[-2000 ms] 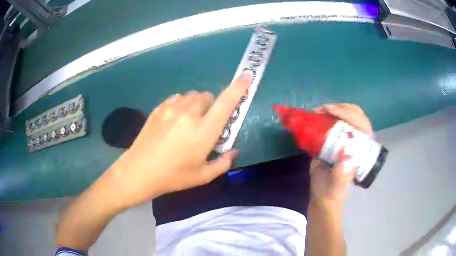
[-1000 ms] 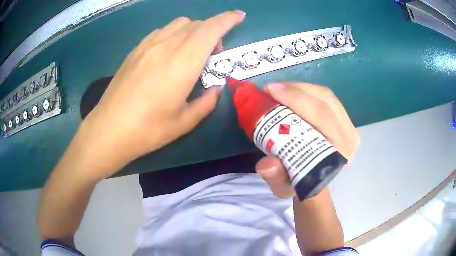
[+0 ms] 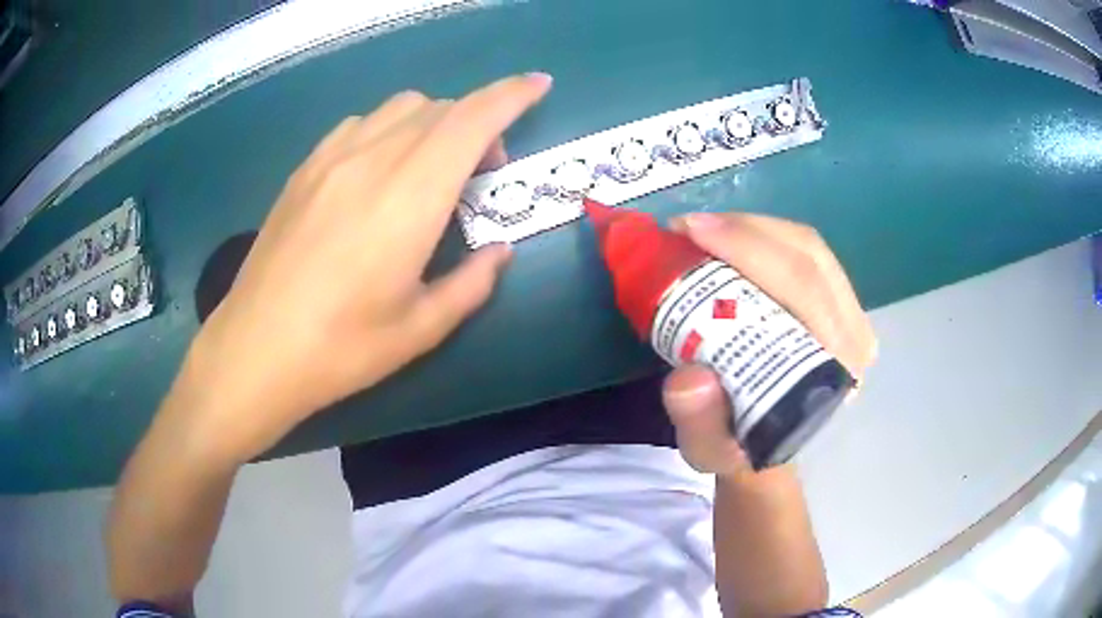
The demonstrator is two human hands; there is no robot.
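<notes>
A silver component strip [image 3: 659,163] with a row of several round components lies on the green surface, tilted up to the right. My left hand [image 3: 363,223] holds the strip's left end between thumb and fingers, its index finger extended above. My right hand [image 3: 773,326] holds the glue bottle [image 3: 743,344], with a red nozzle, white label and black end. The nozzle tip is at the strip's lower edge, by the second component from the left. Any glue at the tip cannot be made out.
Two waiting strips [image 3: 79,290] lie side by side at the far left. A dark round spot [image 3: 227,275] is partly behind my left hand. A white guide rail [image 3: 242,66] curves along the upper left of the green surface [image 3: 918,181]. Metal housing [image 3: 1033,42] stands at the upper right.
The strip has turned from steep to nearly crosswise, with my left hand now on its left end. The bottle has come to the strip, and its tip has moved from the first to the second component.
</notes>
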